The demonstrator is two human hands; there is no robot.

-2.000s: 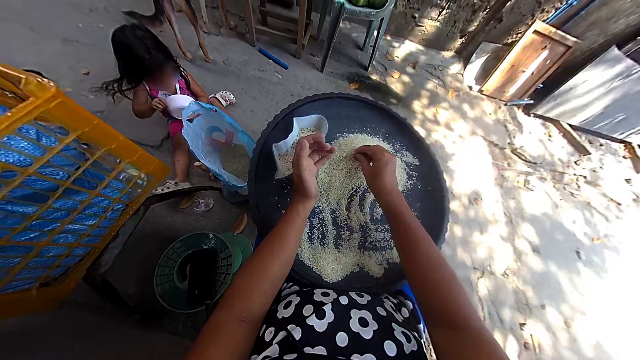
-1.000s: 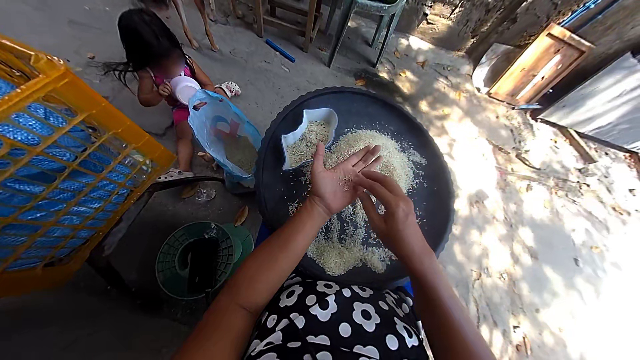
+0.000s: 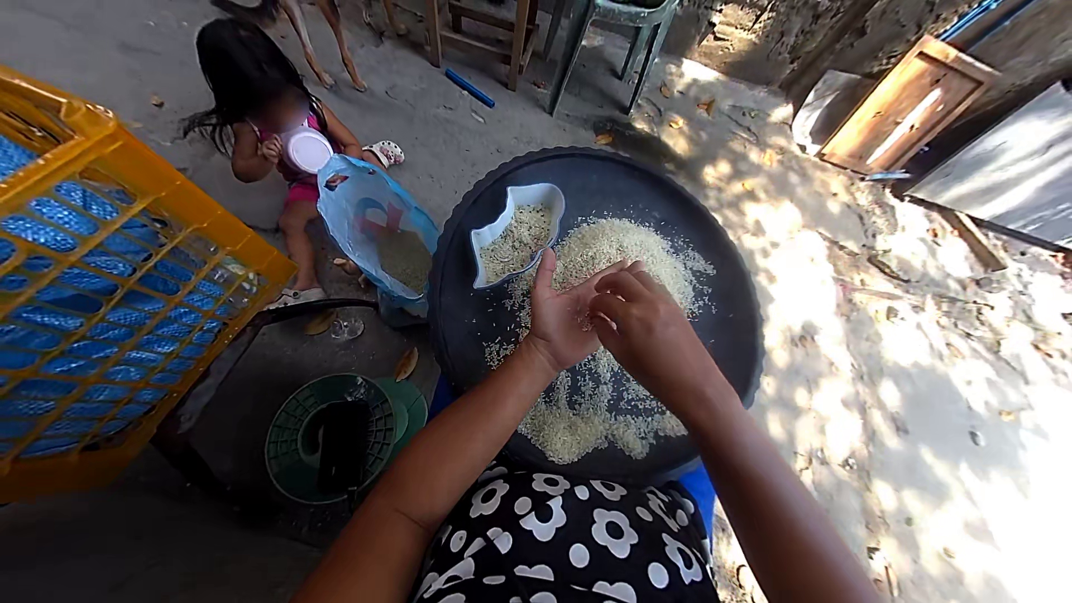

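A round black tray (image 3: 720, 352) with a scalloped rim lies before me, with pale grains that look like rice (image 3: 615, 243) heaped in its middle and spread thinner near my lap. Over the grains my left hand (image 3: 568, 322) is held palm up, fingers extended, with a few small grains or bits on the palm. My right hand (image 3: 641, 322) bends over that palm, its curled fingertips at the left fingers; whether it pinches anything is hidden. Left of the heap, inside the tray, sits a white shaped dish (image 3: 494, 230) holding more grains.
A light blue plastic bag (image 3: 360, 197) with grains stands left of the tray, beside a seated child (image 3: 251, 92) holding a white bowl (image 3: 308, 151). A yellow crate (image 3: 193, 226), a green basket (image 3: 289, 419), stools, an animal's legs (image 3: 335, 42) and a wooden panel (image 3: 909, 105) surround the tray.
Two seconds ago my hands were apart above the grains. My left palm has turned up and my right hand has come over it.
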